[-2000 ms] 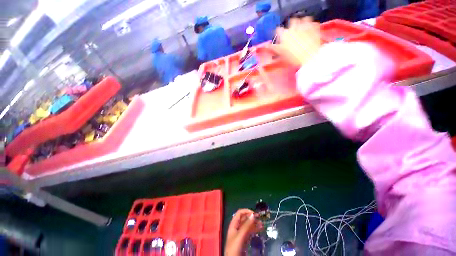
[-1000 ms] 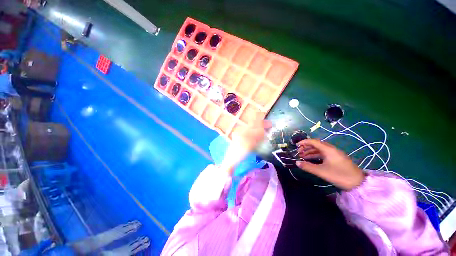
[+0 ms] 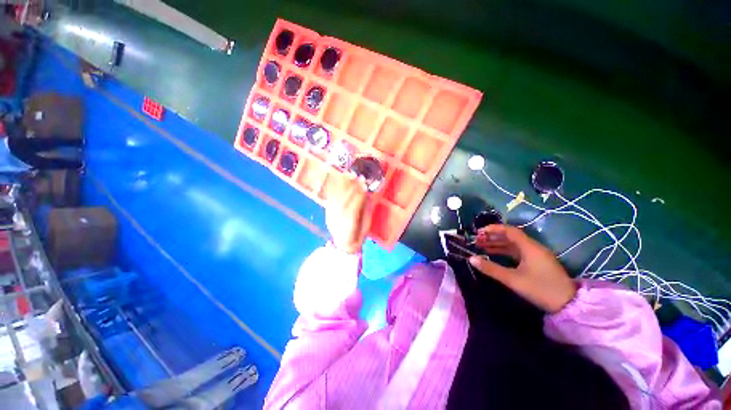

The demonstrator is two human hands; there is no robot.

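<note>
My left hand [image 3: 347,212] is over the lower edge of the red-orange cell tray [image 3: 445,148], its fingertips at a dark round watch unit [image 3: 369,170]; the grip is hidden. More dark round units sit in the tray's left pockets. My right hand [image 3: 529,268] pinches a dark clip-like piece with thin bright edges [image 3: 459,244], beside another dark round unit [image 3: 486,219]. A black disc [image 3: 548,177] lies by a white cable. Two small white round pucks [image 3: 476,162] [image 3: 454,203] lie between tray and cables.
Thin white cables [image 3: 621,240] tangle on the green bench [image 3: 553,88] at the right. A blue object [image 3: 691,343] is at the lower right. A grey bar [image 3: 180,22] is at the top. The blue floor [image 3: 192,216], brown boxes [image 3: 76,232] and a cluttered bench are at the left.
My left hand has moved left from the lower pucks to the tray's dark unit. A white puck by the tray now shows. My right hand stays near the same spot.
</note>
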